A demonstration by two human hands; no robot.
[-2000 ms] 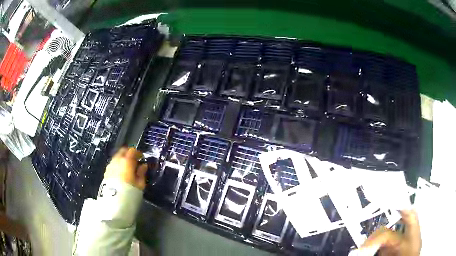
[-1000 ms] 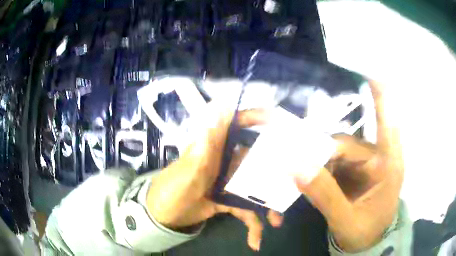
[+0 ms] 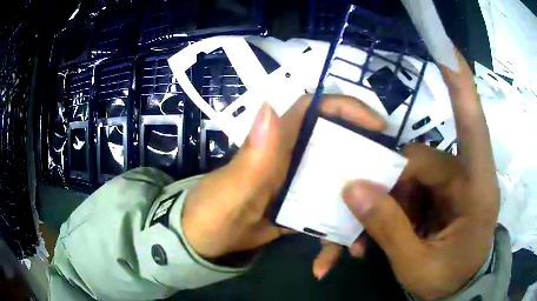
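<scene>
A dark-edged window panel point(image 3: 368, 57) with bars in its upper part is held tilted in front of me. My left hand point(image 3: 253, 170) grips it from the left and beneath, fingers behind its lower edge. A solid white frame backing point(image 3: 332, 176) with a small slot covers the panel's lower part. My right hand point(image 3: 430, 211) presses its thumb on the backing's right side. A white strip point(image 3: 427, 26) stands up by the raised right fingers; whether they grip it is unclear.
A blister tray point(image 3: 123, 64) lies behind, with white outlines in its lower pockets. White die-cut sheets point(image 3: 206, 97) lie loose over the tray. A white paper pile point(image 3: 518, 76) is at right. Another dark glossy tray stack point(image 3: 17, 117) is at the far left.
Both hands came together from the tray's two sides onto the panel. Since the last earlier frame, the backing lies more squarely over the panel's lower part, and a white strip shows at the right fingers.
</scene>
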